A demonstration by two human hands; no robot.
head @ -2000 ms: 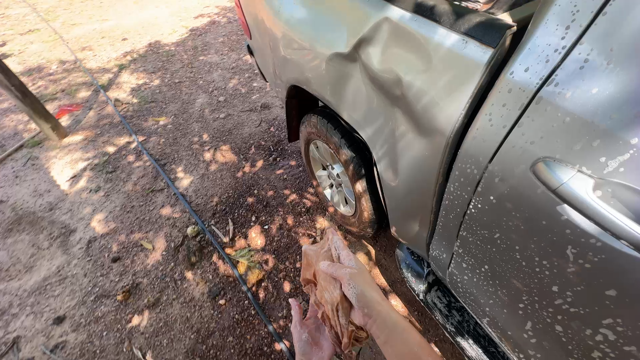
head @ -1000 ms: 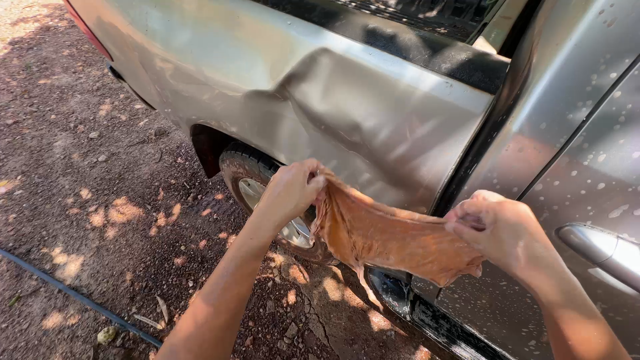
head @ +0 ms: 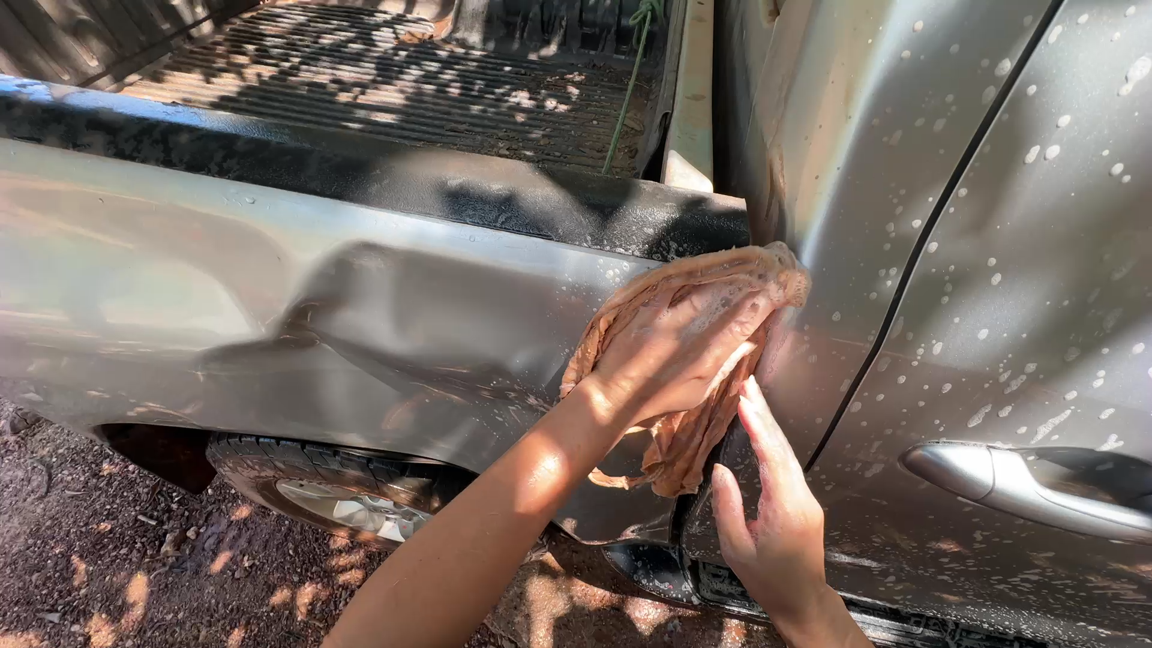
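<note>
A wet orange-brown cloth (head: 666,450) with suds on it lies bunched against the silver pickup truck at the gap between bed side and cab. My left hand (head: 684,351) presses it there, fingers pointing up and right along the cloth. Just below and to the right, my right hand (head: 774,504) has its fingers apart, with the fingertips close to the cloth's lower edge; whether they touch it I cannot tell. The dented bed panel (head: 414,315) spreads to the left. White foam spots dot the cab door (head: 990,342).
Above the panel runs the black bed rail (head: 405,189), with the ribbed truck bed (head: 405,81) and a green cord (head: 627,99) behind it. A door handle (head: 1035,490) juts out at right. Below are the rear wheel (head: 333,495), the side step (head: 648,567) and gravel ground (head: 180,558).
The cloth, stretched between both hands one second ago, is now bunched against the truck under my left hand. My right hand has let go of it. The view has moved closer to the truck.
</note>
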